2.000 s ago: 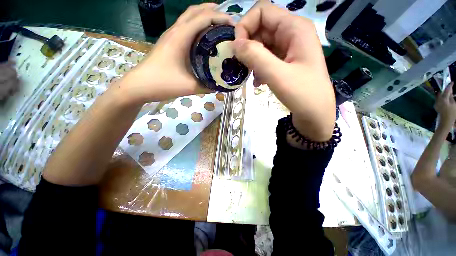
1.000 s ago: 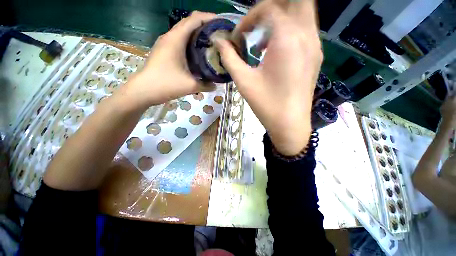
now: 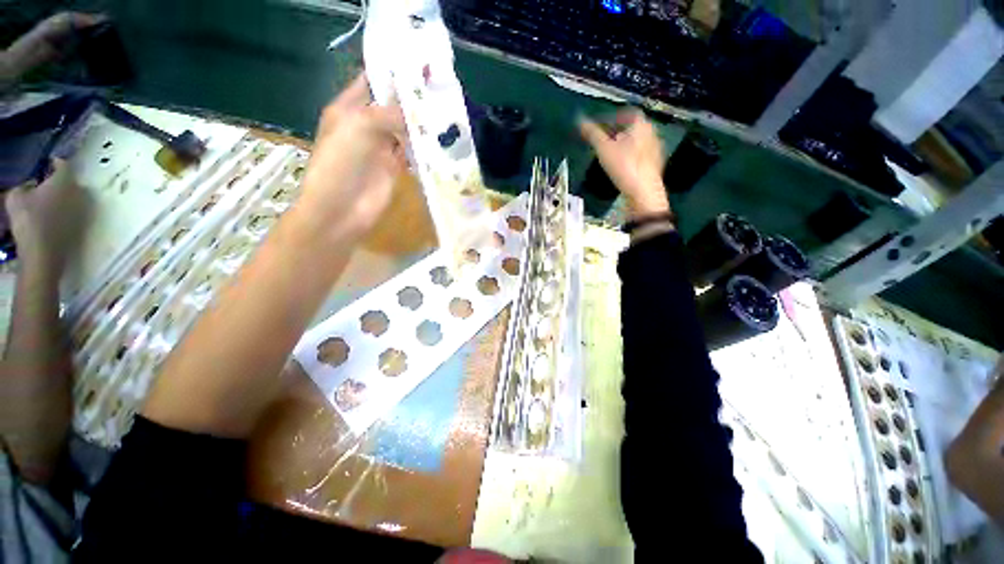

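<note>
My left hand (image 3: 358,160), blurred, holds up a long white strip (image 3: 435,121) with dark and tan spots along it. My right hand (image 3: 628,160) is stretched out over the green conveyor belt, blurred, with no thing visible in its fingers. A dark shape, perhaps a black cylindrical housing, is just below it, partly hidden by the hand. Another black housing (image 3: 506,138) stands on the belt between my hands. A white sheet with rows of scalloped holes (image 3: 413,320) lies on the brown board, below the strip. A bundle of narrow gasket strips (image 3: 539,331) lies beside it.
Several black housings (image 3: 752,301) are grouped right of my right forearm. Stacked gasket sheets (image 3: 165,286) lie at left, near a black-handled tool (image 3: 182,149). Another gasket strip (image 3: 881,430) lies at right. Another person's arm (image 3: 39,320) is at left; skin shows at the right edge.
My hands have moved apart and the housing has left my left hand, which now holds up a white strip. My right hand has moved out over the belt. The view has shifted.
</note>
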